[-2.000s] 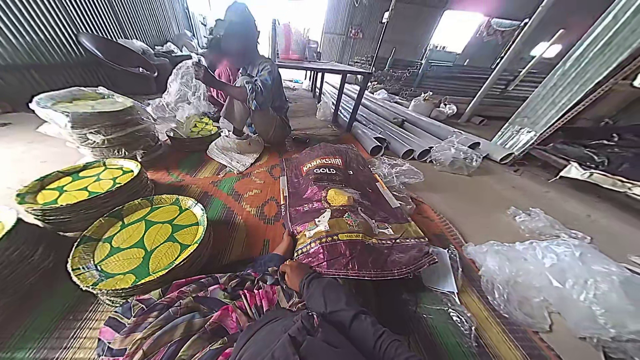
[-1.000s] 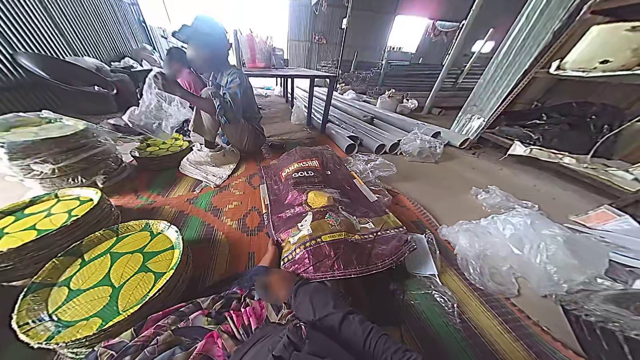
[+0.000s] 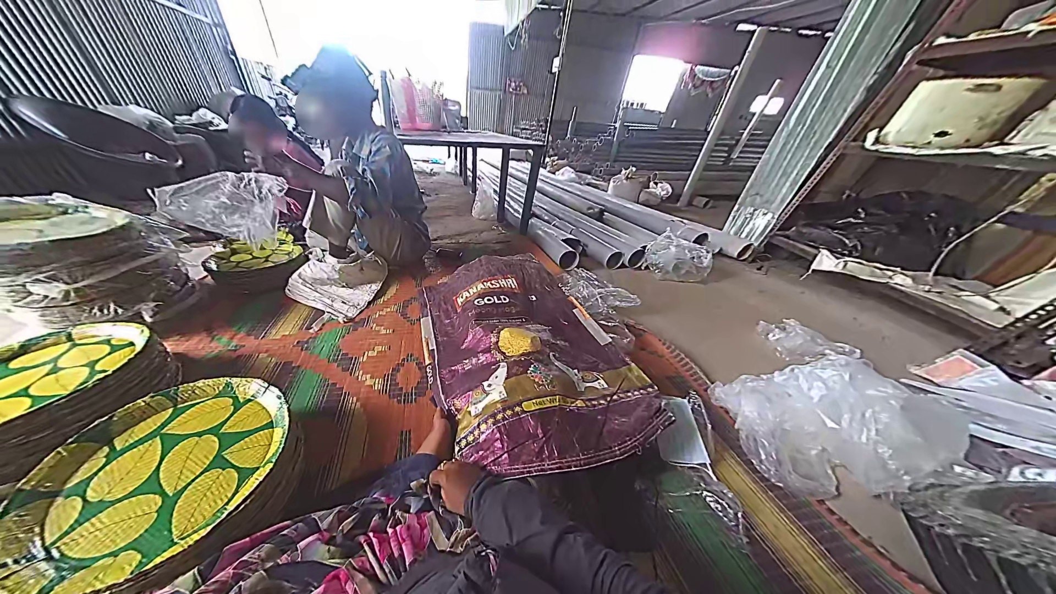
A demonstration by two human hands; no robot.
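Observation:
A purple woven plastic sack [image 3: 540, 371], printed and bearing writing, lies in front of me on the patterned mat. My left hand [image 3: 439, 436] is at its lower left edge, with its fingers partly hidden by the sack. Just below, my right hand [image 3: 456, 487] rests with curled fingers by the sack's bottom left corner, beside the colourful patterned cloth [image 3: 363, 549] over my lap. Whether either hand grips anything is unclear. To the left stand stacks of round plates printed with yellow leaves on green, the nearest stack [image 3: 157, 470] closest to my lap.
Two people [image 3: 371, 181] crouch beyond the mat beside a small plate stack [image 3: 252, 260] and a clear plastic bag [image 3: 227, 202]. Grey pipes [image 3: 594, 219] lie by a table [image 3: 470, 139]. Crumpled clear plastic [image 3: 841, 421] lies at right, near shelves [image 3: 957, 157].
The clear plastic bag by the crouching people has moved lower and left, over the small plate stack. My hands stay by the sack's lower left corner.

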